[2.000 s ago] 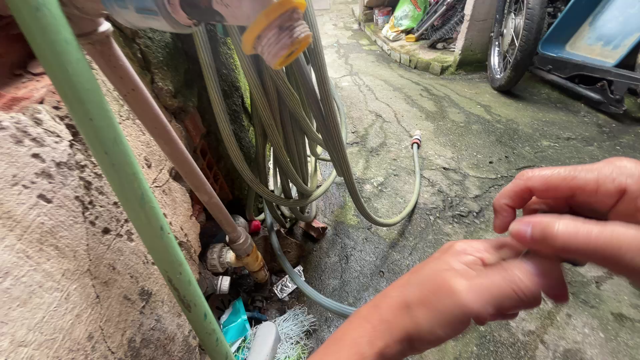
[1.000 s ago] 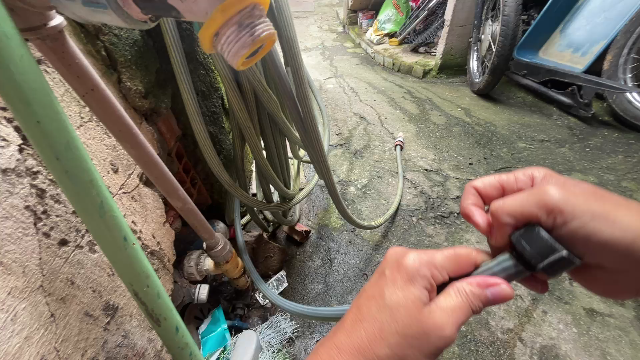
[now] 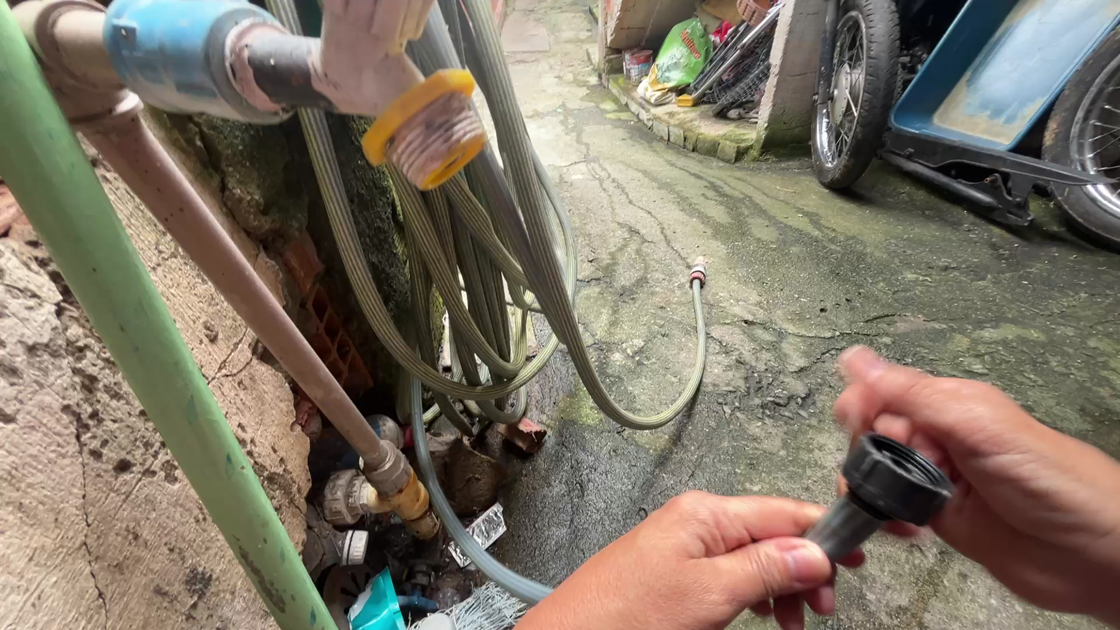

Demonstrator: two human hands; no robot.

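Observation:
My left hand grips a grey hose just below its black threaded connector. The connector's wide mouth faces up and to the right. My right hand is behind and beside the connector, its fingers slightly blurred; whether they touch it is hard to tell. The tap's threaded outlet, with a yellow collar, points down at the upper left, nothing attached. Coils of ribbed green-grey hose hang beneath it. A hose end with a red and white fitting lies on the concrete.
A green pole and a pinkish pipe slant down along the rough wall at left. Pipe fittings, a teal packet and debris lie at the wall's foot. A spoked wheel and a blue tray stand at upper right.
The black connector, not clearly visible two seconds ago, now shows its open mouth turned upward. My right hand's fingers, around the connector's back a second ago, are now raised behind it.

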